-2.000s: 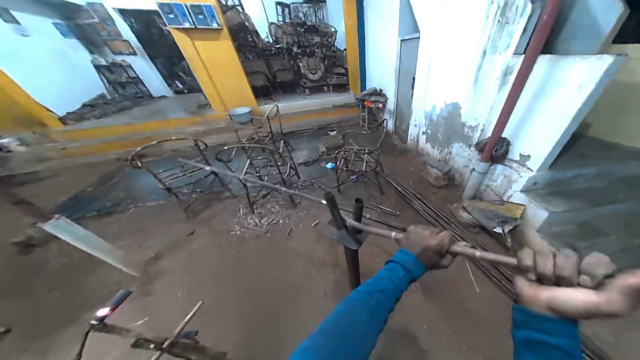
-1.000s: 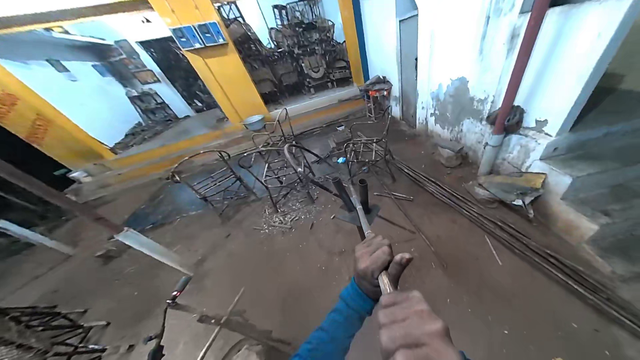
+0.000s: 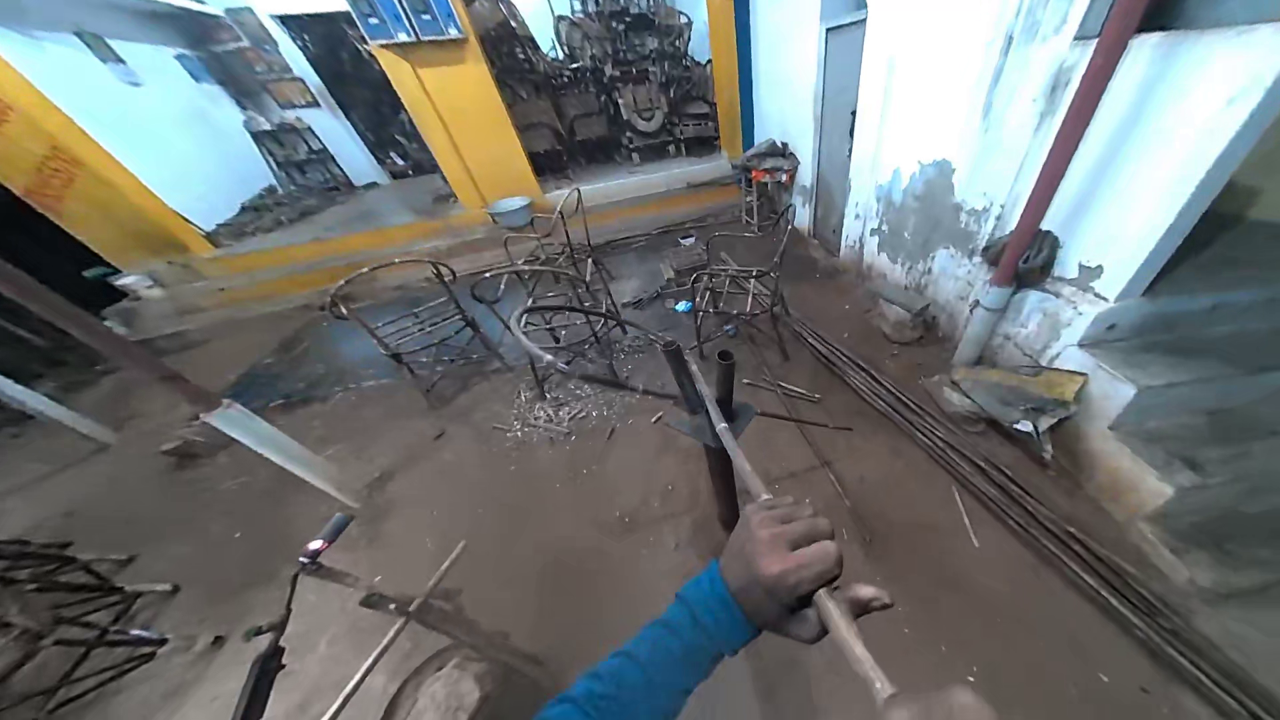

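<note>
My left hand (image 3: 785,570), in a blue sleeve, grips a long cane pole (image 3: 735,450). My right hand (image 3: 940,703) is blurred at the bottom edge, at the pole's near end; its fingers are only partly visible. Beyond my left hand the pole passes between two upright metal tubes of a post-mounted bending jig (image 3: 715,430). Past the jig the far part of the pole curves round to the left, in front of the cane chair frames (image 3: 560,310).
A bundle of long poles (image 3: 960,450) lies along the ground at right. Another chair frame (image 3: 410,310) stands left. A slanting metal post (image 3: 280,450) and a torch-like tool (image 3: 265,670) are at left. Cane offcuts (image 3: 550,412) lie near the chairs. A downpipe (image 3: 1060,150) runs along the wall.
Two seconds ago the pole stretched out straight to the left across the jig; now it points forward between the tubes and its far part is bent. Both hands have swung toward the bottom middle.
</note>
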